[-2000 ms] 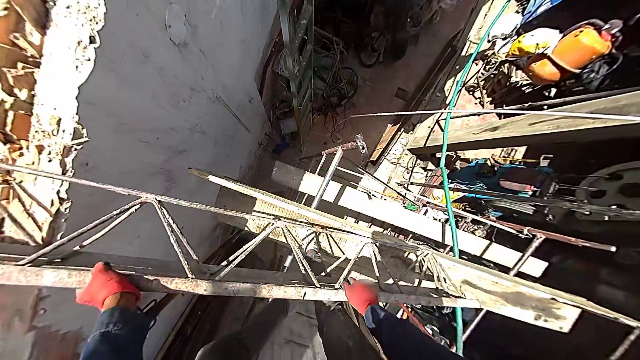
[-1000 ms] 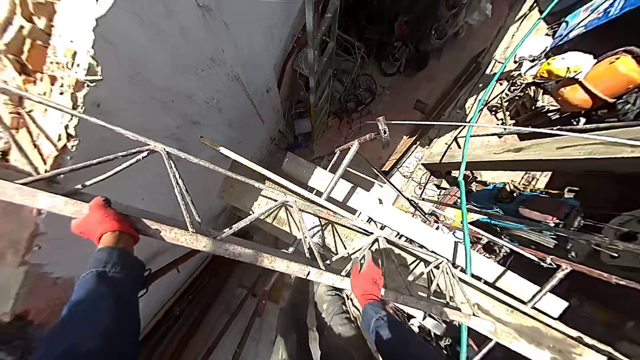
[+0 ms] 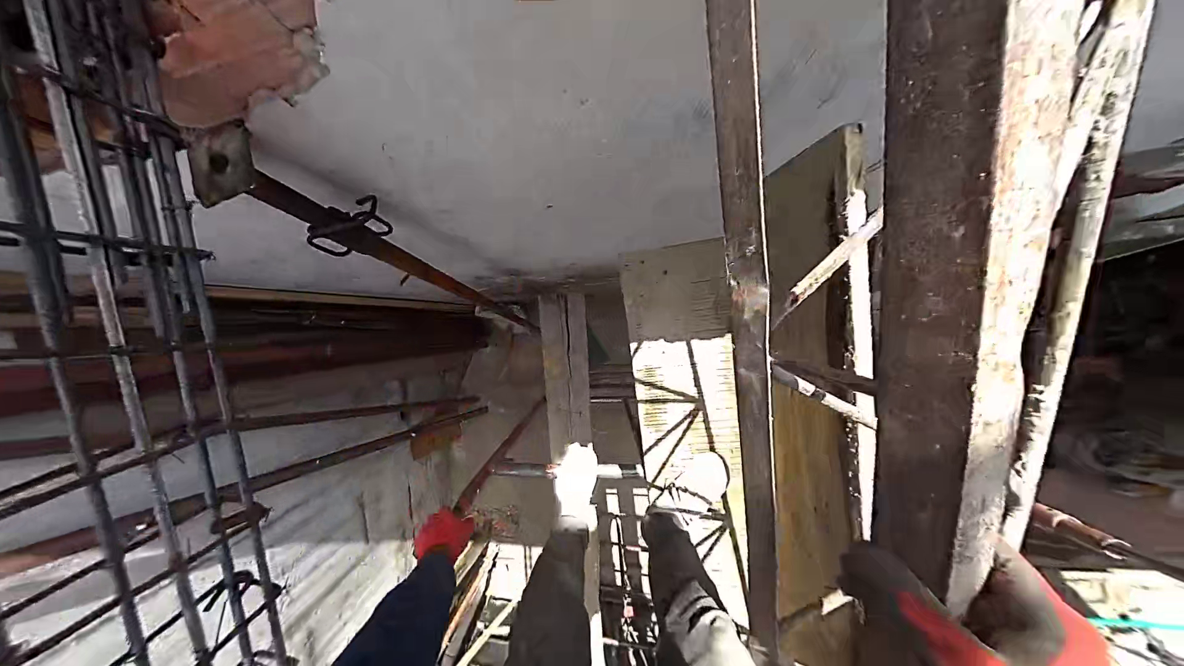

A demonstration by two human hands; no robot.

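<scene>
My left hand (image 3: 444, 534), in a red glove, is closed around a thin rusty metal bar (image 3: 499, 453) left of my legs. At the lower right, my right hand (image 3: 980, 601), in a red and dark glove, grips the edge of a wide upright metal beam (image 3: 934, 277) with flaking whitish paint. Slanting struts join this beam to a narrower metal upright (image 3: 747, 305) on its left. Between my hands are my legs and feet, on or over a narrow board and a metal tube (image 3: 615, 471); the exact footing is unclear.
A cage of steel rebar (image 3: 120, 370) stands at the left. A rusty prop tube (image 3: 407, 259) runs along the grey wall (image 3: 518, 139). Plywood (image 3: 805, 370) stands behind the uprights. Broken brick (image 3: 240, 55) juts out at the upper left.
Both hands were on a long metal truss before. My left hand has let go of it and holds a thin bar lower down. The view has turned strongly.
</scene>
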